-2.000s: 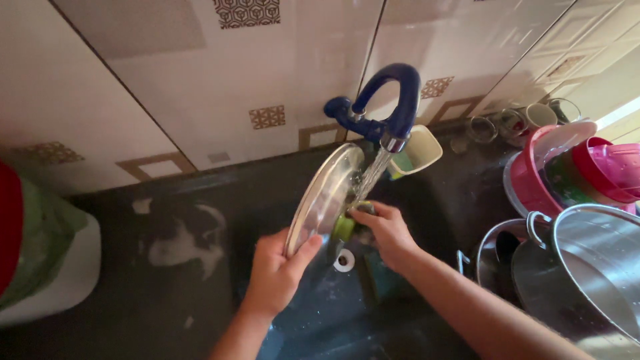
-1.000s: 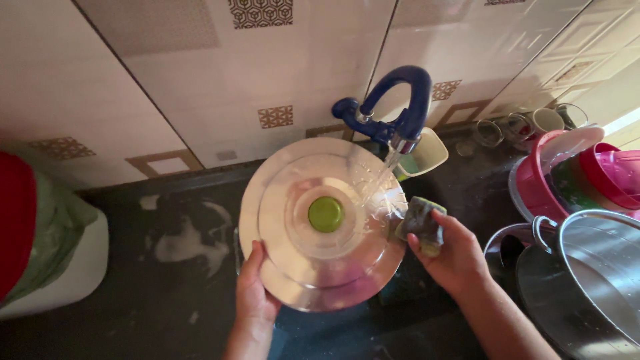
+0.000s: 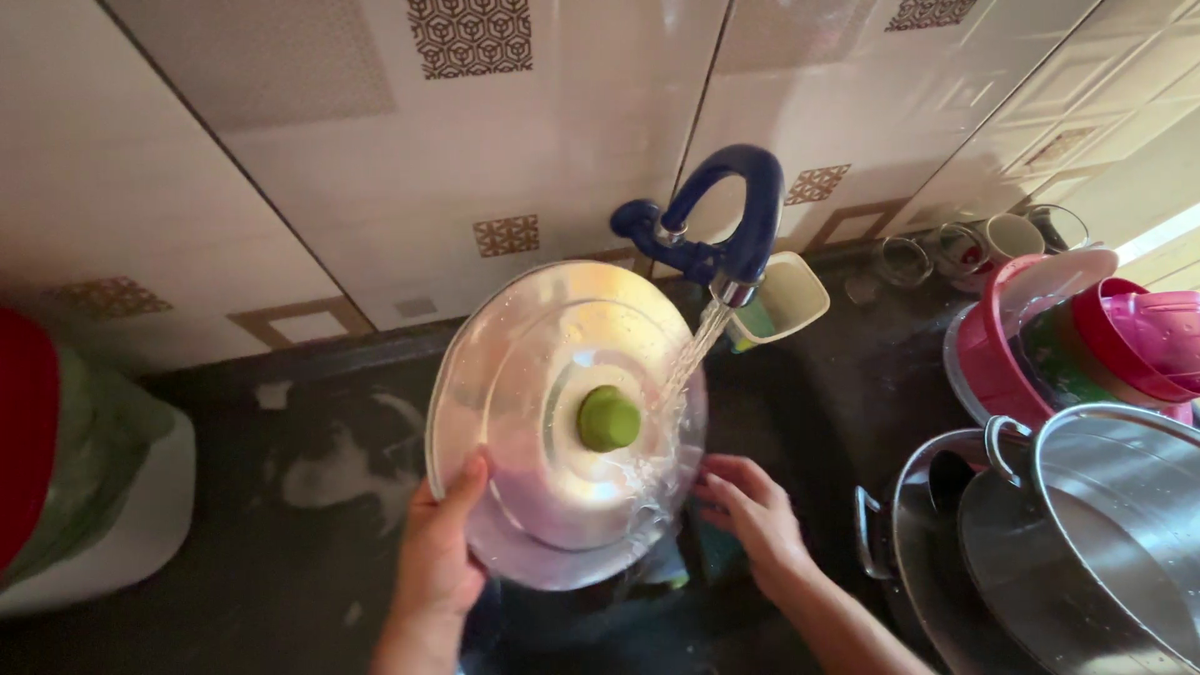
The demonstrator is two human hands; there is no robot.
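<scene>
A round metal pot lid (image 3: 525, 375) with a green knob (image 3: 608, 419) is tilted under the blue faucet (image 3: 750, 216), and running water strikes its right part. My left hand (image 3: 445, 539) grips the lid's lower left edge, thumb on top. My right hand (image 3: 750, 511) is at the lid's right edge with its fingertips partly behind the rim; whether they grip it cannot be told. A blurred sponge-like thing (image 3: 667, 567) shows below the lid, over the dark sink.
Behind the faucet stands a white plastic tub (image 3: 797, 295) with something green inside. Glasses and a cup (image 3: 1014, 236) line the wall at the right. Pink bowls (image 3: 1003, 347) and large steel pots (image 3: 1041, 487) fill the right side. A white bin (image 3: 155, 506) with a red lid stands at the left.
The lid, edge-on two seconds ago, now shows its knob side and is tilted. My right hand held a sponge beside the lid a second ago; now it is at the lid's right edge, no sponge visible in it.
</scene>
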